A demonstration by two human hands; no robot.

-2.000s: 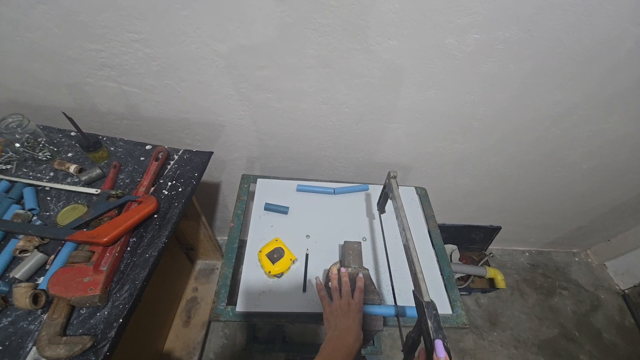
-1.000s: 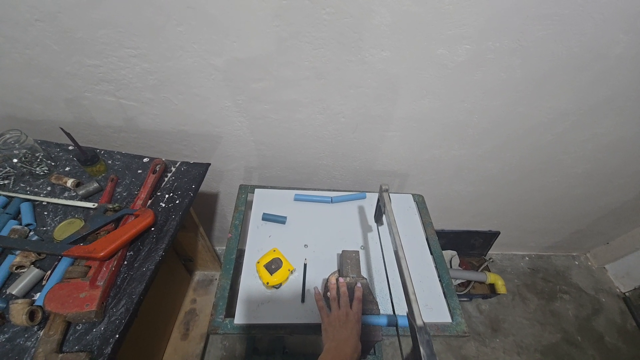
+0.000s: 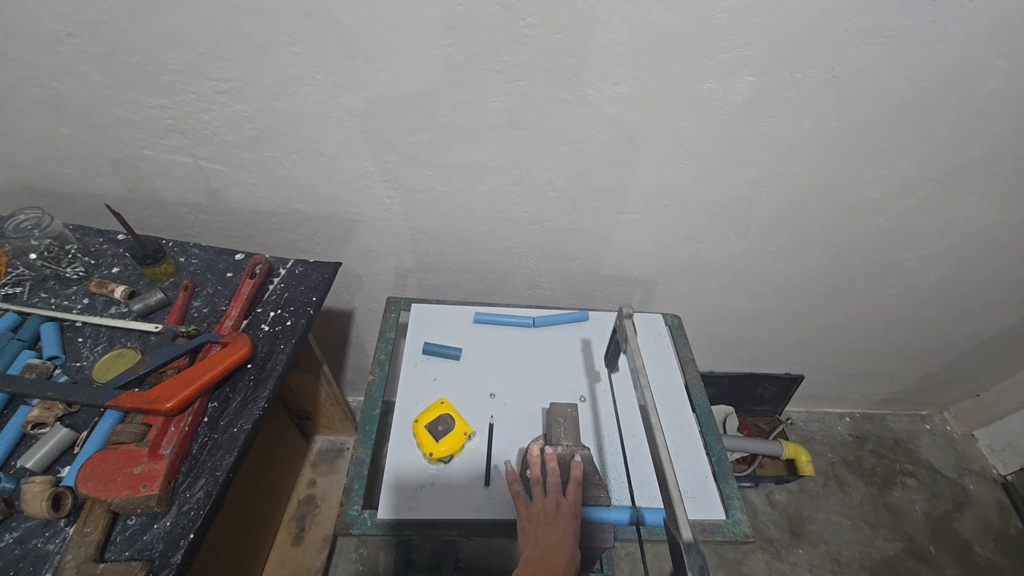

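Observation:
My left hand [image 3: 549,512] lies with its fingers spread on top of a rusty metal bench vise [image 3: 588,472]. A blue plastic pipe [image 3: 620,515] sticks out to the right from the vise jaws. Across that pipe runs the blade of a hacksaw [image 3: 656,432], its frame pointing away toward the wall; its handle is cut off by the bottom edge, and my right hand is out of view. Left of the vise lie a black pencil [image 3: 490,452] and a yellow tape measure [image 3: 442,432]. Short blue pipe pieces [image 3: 442,351] rest farther back on the white board [image 3: 520,368].
The board sits in a green metal frame [image 3: 372,416]. At left, a dark bench [image 3: 280,320] bears red pipe wrenches [image 3: 160,448], an orange-handled hacksaw [image 3: 192,384], blue pipe pieces and a glass jar [image 3: 44,240]. An open toolbox [image 3: 752,392] stands on the floor at right, before the wall.
Two seconds ago part of my right hand showed at the hacksaw's handle; it is now out of view. The hacksaw has shifted along its length, its blade still across the pipe. My left hand stays on the vise.

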